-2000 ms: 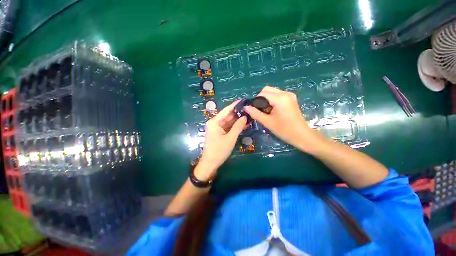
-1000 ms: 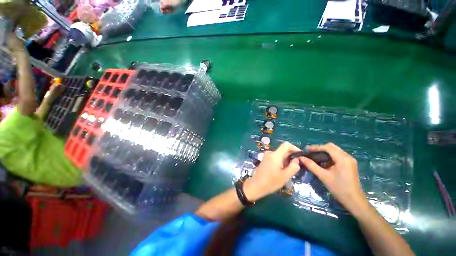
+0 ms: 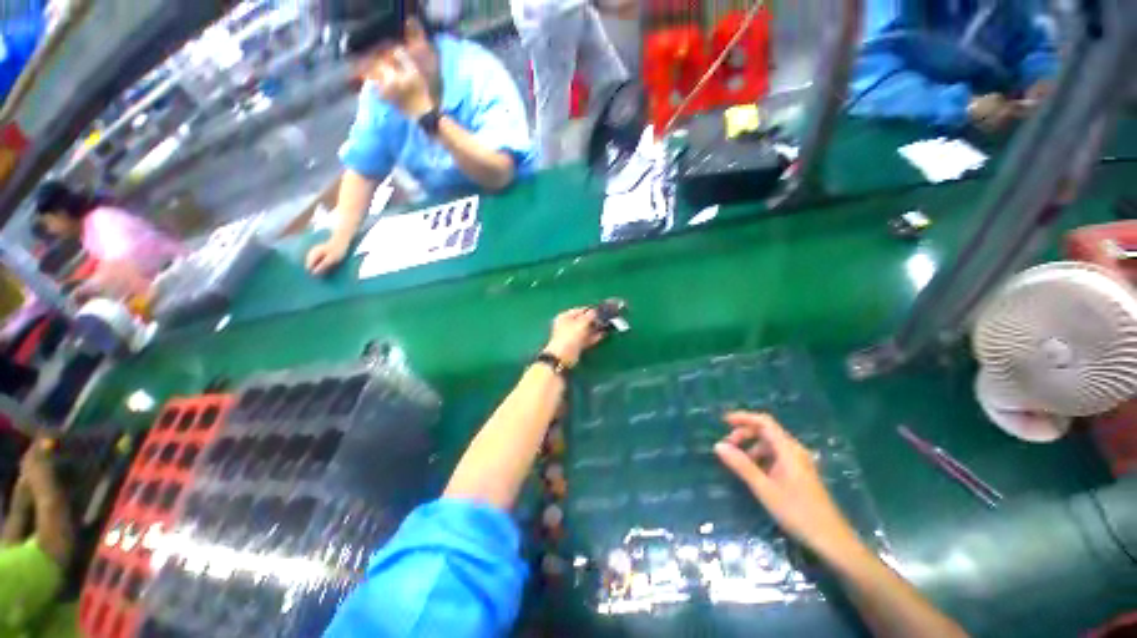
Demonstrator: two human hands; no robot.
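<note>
My left hand point(image 3: 575, 337) is stretched forward beyond the clear blister tray, its fingers at a small dark unit point(image 3: 610, 314) with a tiny white rectangle on it. The unit is at the fingertips, over the green bench. My right hand point(image 3: 771, 471) hovers over the blister tray point(image 3: 673, 430), fingers apart and empty. Along the tray's left edge lie several small round parts point(image 3: 552, 514) with orange, blurred and partly hidden by my left arm.
Stacked clear trays of dark parts point(image 3: 268, 486) stand at left beside a red-orange tray point(image 3: 156, 480). Tweezers point(image 3: 950, 465) and a white fan point(image 3: 1060, 339) are at right, near a metal upright point(image 3: 960, 274). A person in blue point(image 3: 468, 106) sits opposite, by a white sheet point(image 3: 422, 237).
My hands have separated. My left hand has reached forward with the dark unit; my right hand has opened over the tray. The view has tilted up, showing people and the far bench.
</note>
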